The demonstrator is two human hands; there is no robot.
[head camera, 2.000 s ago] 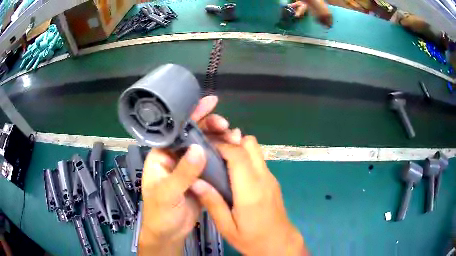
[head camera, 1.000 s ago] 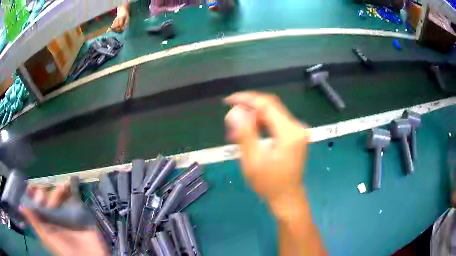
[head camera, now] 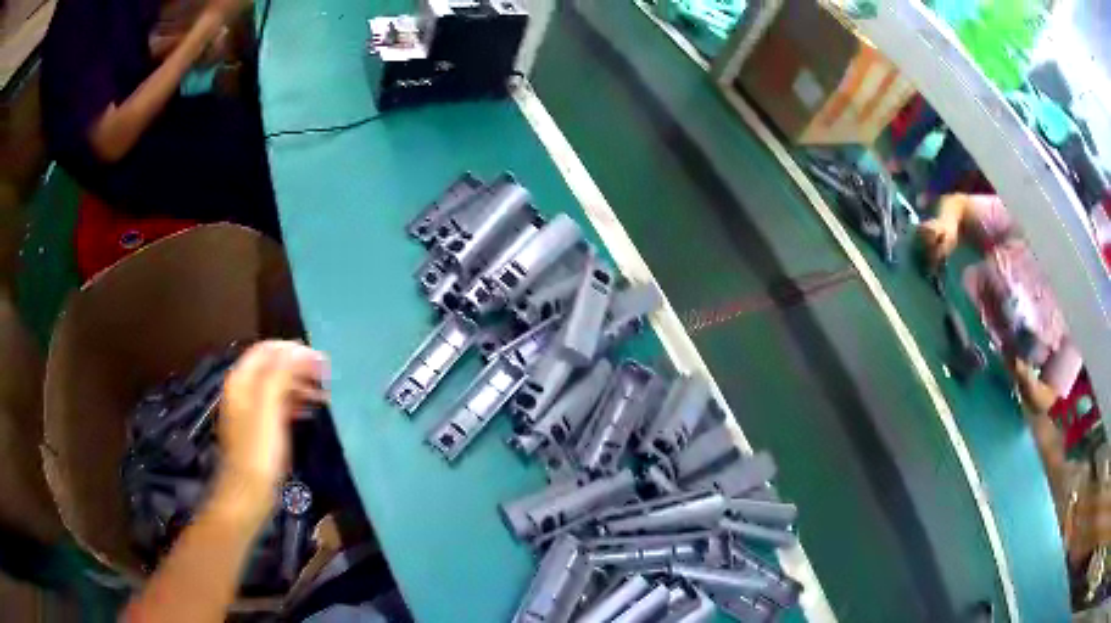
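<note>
My left hand (head camera: 262,408) is above the large open cardboard box (head camera: 85,365) at the left. It is somewhat blurred, its fingers loosely bent, and I see nothing held in it. Many grey fan units and parts (head camera: 171,450) fill the box. One fan unit with a round spoked head (head camera: 296,497) shows just below my hand, near the bench edge. My right hand is out of the picture. A large pile of grey handle covers (head camera: 585,316) lies on the green bench (head camera: 353,243), some with their hollow side up.
A black bench device (head camera: 451,55) with a cable stands at the top. The dark green conveyor belt (head camera: 780,402) runs along the bench's right. Beyond it are a carton (head camera: 816,73), a grey pile (head camera: 859,201) and a person in pink (head camera: 1017,298). Another person's arm (head camera: 158,91) shows at top left.
The view has swung left. My left hand has moved over the box and no longer holds the grey fan unit. My right hand has left the picture.
</note>
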